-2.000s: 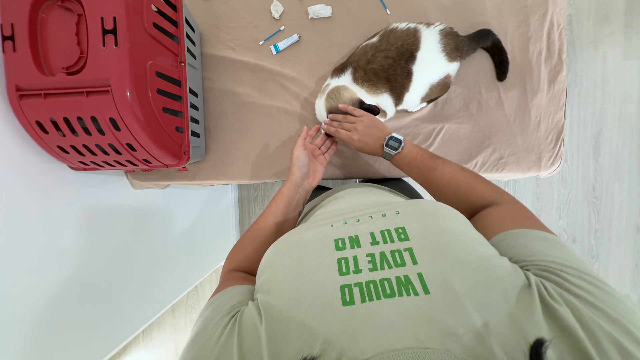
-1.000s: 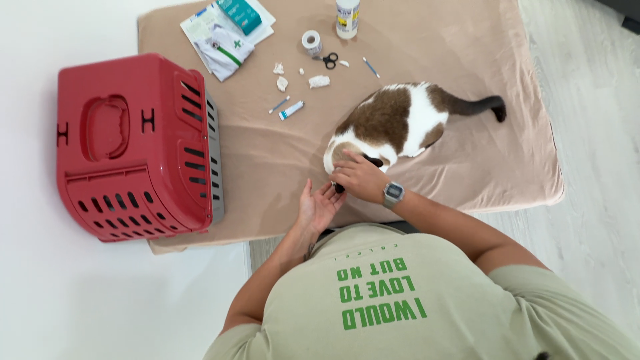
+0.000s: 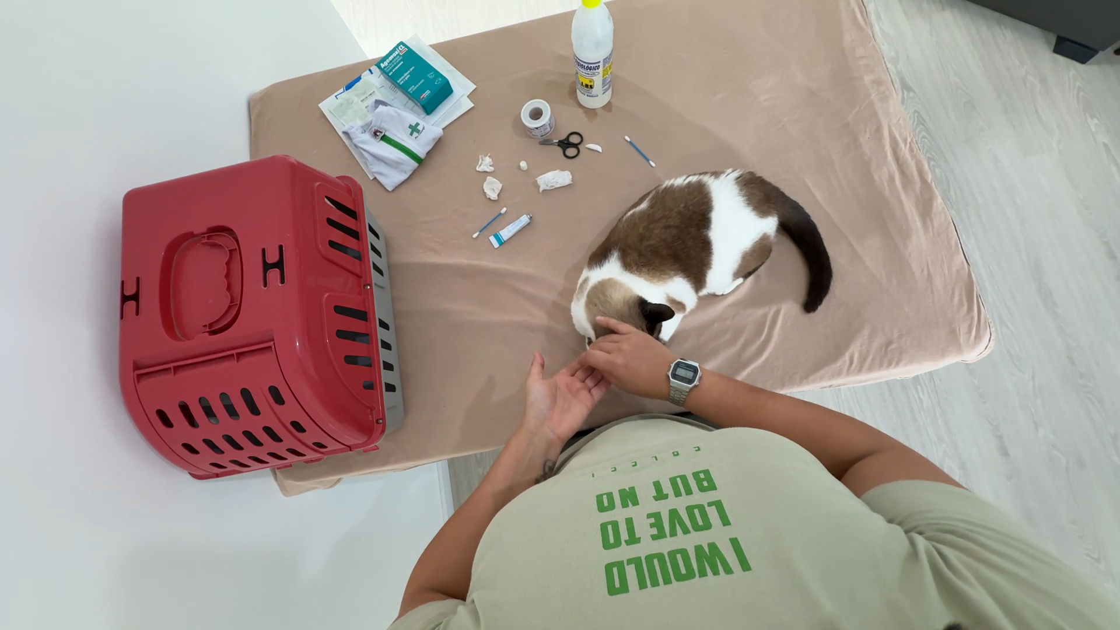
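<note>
A brown-and-white cat (image 3: 674, 236) crouches on the beige cloth-covered table, its head low toward my body and its dark tail curved to the right. My right hand (image 3: 632, 357), with a digital watch (image 3: 683, 376) on the wrist, lies at the cat's head, one finger stretched over the crown. Its other fingers are bent, and whether they grip anything is hidden. Just left of it, my left hand (image 3: 564, 402) is palm up with nothing in it, its fingertips close to or touching my right fingers. The cat's face is mostly out of sight.
A red pet carrier (image 3: 210, 315) stands left. Beyond the cat lie a small tube (image 3: 510, 231), cotton swabs (image 3: 640, 151), white wads (image 3: 554, 180), black-handled scissors (image 3: 570, 145), a tape roll (image 3: 536, 117), a bottle (image 3: 593, 57), a teal box (image 3: 416, 77) and folded white fabric (image 3: 394, 144).
My right hand's fingers, laid out over the cat's head two seconds ago, are now more bent. The cat stays crouched in place. The view has shifted and takes in more of the table.
</note>
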